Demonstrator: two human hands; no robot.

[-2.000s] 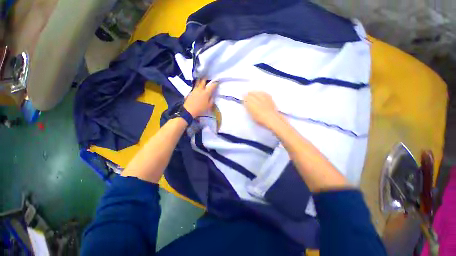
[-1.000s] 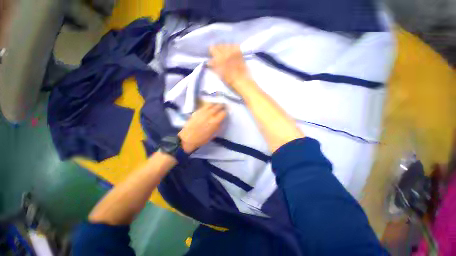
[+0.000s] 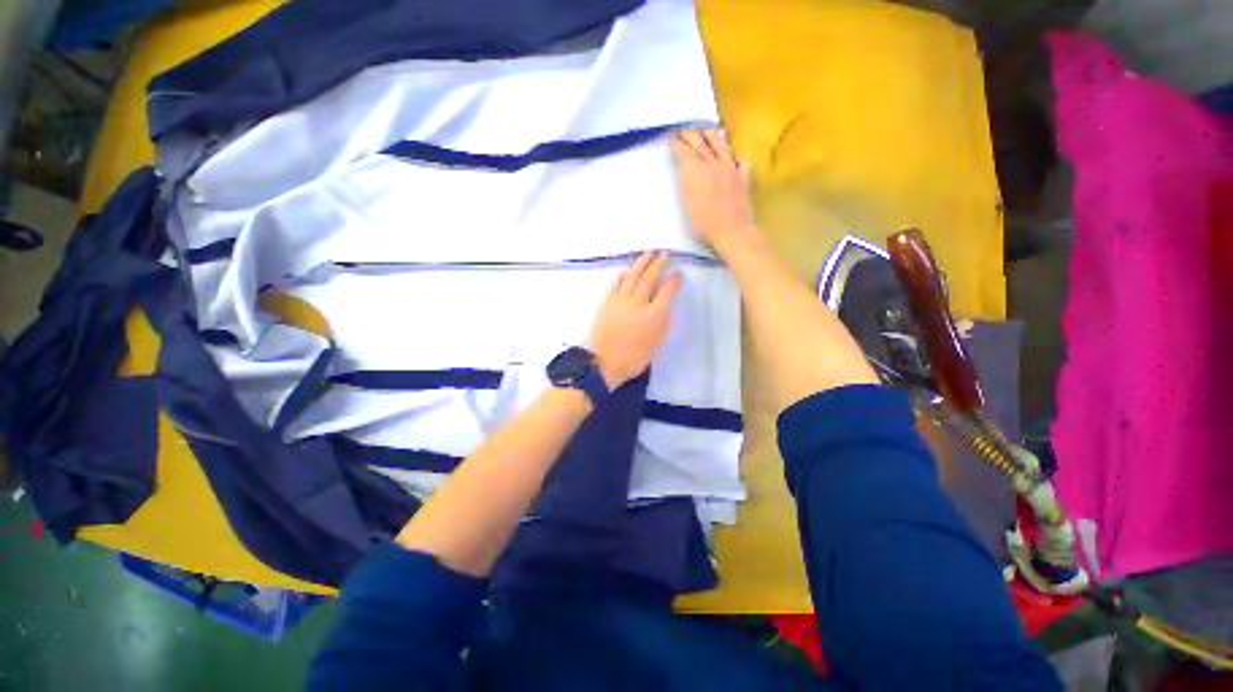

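The navy jacket point(image 3: 257, 493) lies spread with its pale wrong side point(image 3: 460, 318) up. Narrow navy strips point(image 3: 426, 379) cross the pale inside. My left hand point(image 3: 636, 316), with a dark watch at the wrist, lies on the pale cloth with its fingertips at the thin middle seam. My right hand point(image 3: 713, 187) lies palm down at the right edge of the body, fingers at the end of the upper navy strip. Both hands press on the cloth and grip nothing that I can see.
The steam iron point(image 3: 872, 300) stands on a dark grey pad point(image 3: 994, 453) at the right, its red-brown handle point(image 3: 936, 318) up and its hose point(image 3: 1007, 466) trailing to the lower right. Yellow table cover point(image 3: 865, 122) surrounds the jacket. Bright pink cloth point(image 3: 1136, 352) hangs at far right. A blue crate point(image 3: 203, 595) is below left.
The view has shifted to the right, showing the iron fully. Both hands have moved from the bunched left part towards the body's right edge. The pale inside lies flatter there.
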